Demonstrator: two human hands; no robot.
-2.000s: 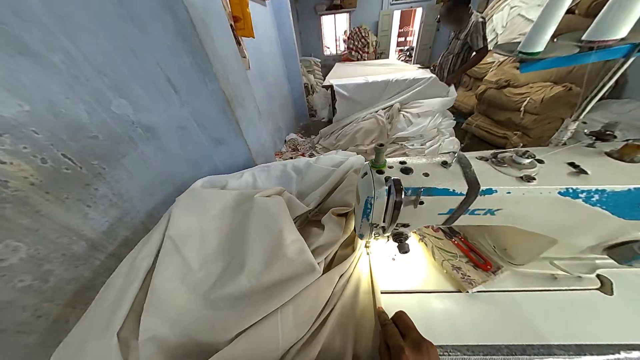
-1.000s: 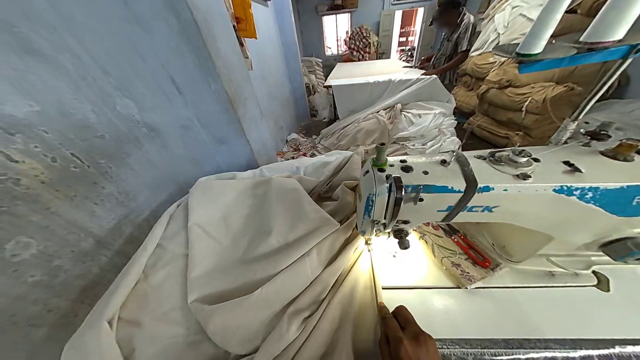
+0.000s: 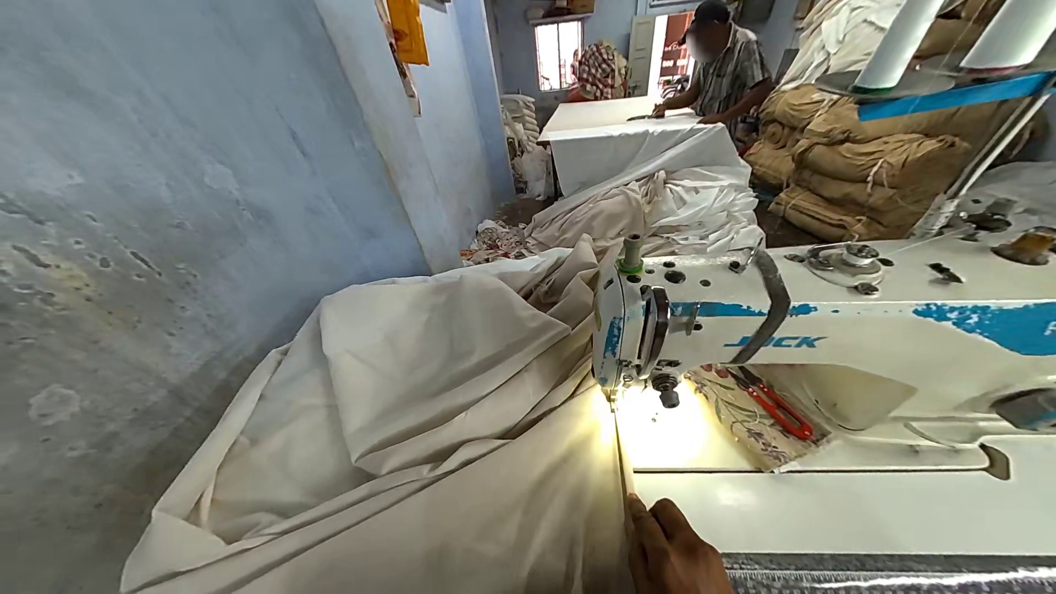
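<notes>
Beige fabric (image 3: 495, 487) lies in deep folds left of the white Jack sewing machine (image 3: 874, 330), its right edge running under the lit needle area (image 3: 612, 400). Near the bottom centre, my right hand (image 3: 676, 549) pinches that fabric edge between thumb and fingers, on the near side of the needle. My left hand is out of view. Red-handled thread snips (image 3: 780, 408) rest on a piece of floral cloth (image 3: 755, 421) on the machine bed, beneath the arm.
A blue wall (image 3: 247, 165) stands close on the left. Behind the machine are heaped pale cloth (image 3: 652, 206) and a cloth-covered table (image 3: 643, 148), where a person (image 3: 730, 74) leans. Burlap bundles (image 3: 874, 157) and white thread cones (image 3: 899, 45) are at the right.
The folds of the beige fabric have shifted beside the machine. The person at the far table has come further into view and now leans over it. My right hand stays at the fabric edge.
</notes>
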